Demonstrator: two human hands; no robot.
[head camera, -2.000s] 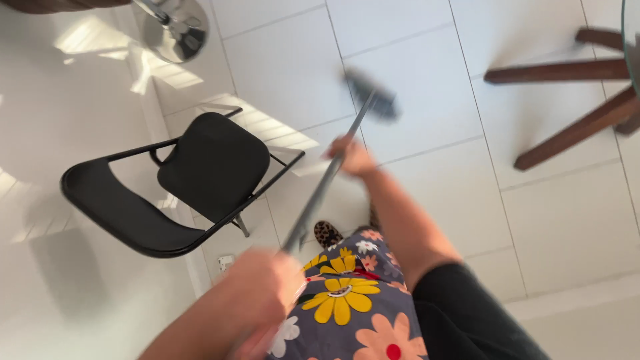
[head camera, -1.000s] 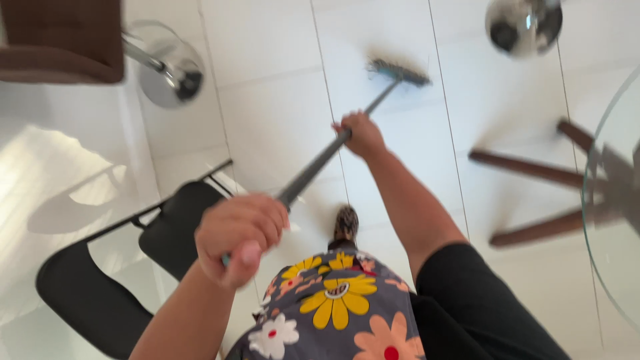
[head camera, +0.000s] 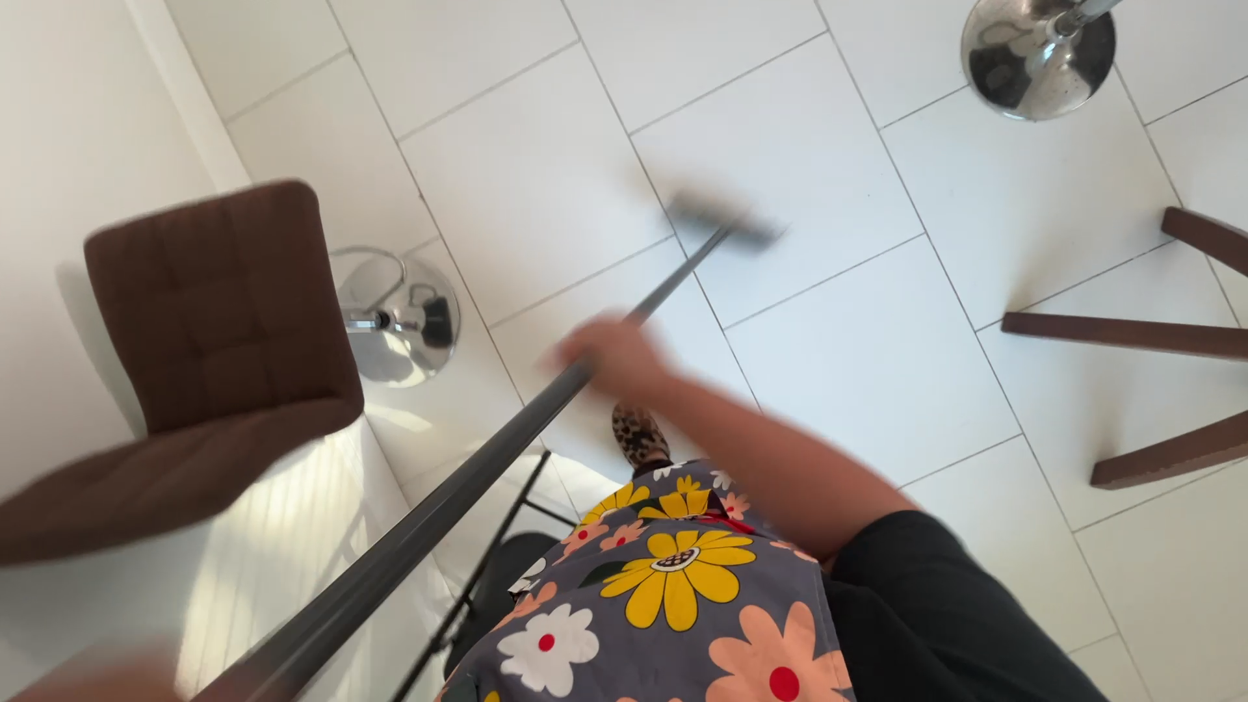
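A broom with a grey handle (head camera: 478, 478) slants from the lower left up to its blurred head (head camera: 723, 216) on the white tiled floor. Partway down the shaft, my right hand (head camera: 619, 359) is closed around it, blurred by motion. My left hand (head camera: 107, 675) is at the bottom left edge, partly cut off and blurred, holding the upper end of the handle. A floral apron (head camera: 673, 595) covers my front, and one leopard-print shoe (head camera: 639, 436) shows beyond it.
A brown padded bar stool (head camera: 229, 312) with a round chrome base (head camera: 405, 322) stands left by the wall. Another chrome base (head camera: 1038, 58) is upper right. Dark wooden legs (head camera: 1131, 334) reach in from the right. A black folding chair (head camera: 502, 575) is partly hidden beside the apron.
The view has shifted a lot, bringing the brown stool further in and leaving less of the folding chair. Both hands stay on the broom handle; my left hand is now partly out of frame.
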